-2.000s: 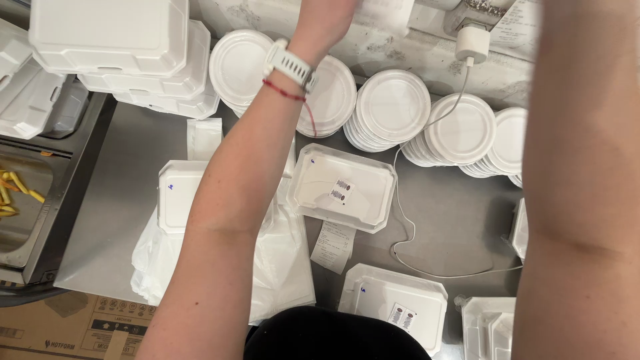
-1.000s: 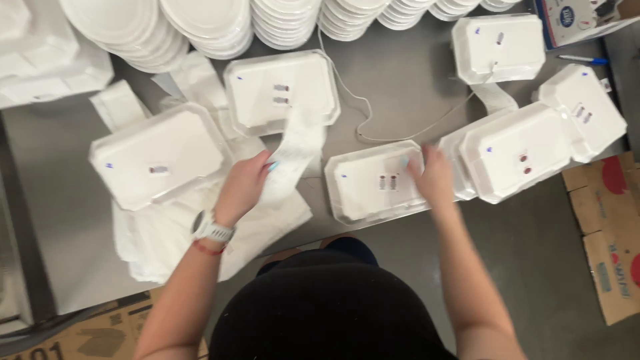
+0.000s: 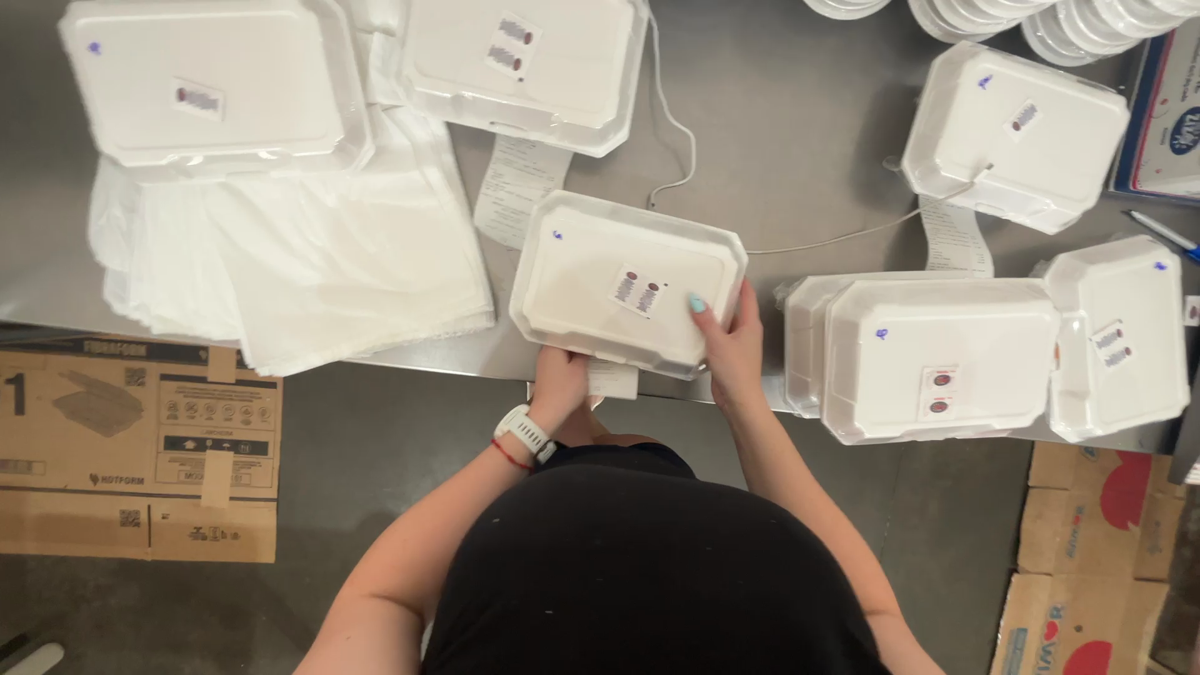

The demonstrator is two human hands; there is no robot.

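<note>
A closed white foam takeout container (image 3: 600, 253) with stickers and a blue pen mark on its lid lies near the front edge of the metal counter. My right hand (image 3: 731, 347) grips its right end, thumb on the lid. My left hand (image 3: 561, 380) is at its lower left edge, fingers partly hidden under it, beside a paper receipt (image 3: 614, 380) that shows below the container. Another printed receipt (image 3: 520, 187) lies partly under a second container (image 3: 525, 66) behind. At the left a further container (image 3: 225, 84) rests on a pile of thin white plastic bags (image 3: 347, 244).
Several closed foam containers (image 3: 937, 347) stand at the right, one (image 3: 1017, 136) over a receipt (image 3: 954, 239). A white cable (image 3: 689, 159) crosses the metal counter. Stacked round lids or plates (image 3: 1078, 28), a box (image 3: 1167, 122) and a pen (image 3: 1162, 234) are at the upper right. Cardboard boxes (image 3: 122, 441) lie below.
My left hand has moved from the paper strip it held to the lower edge of the near container. My right hand now grips that container's right end. The view has shifted.
</note>
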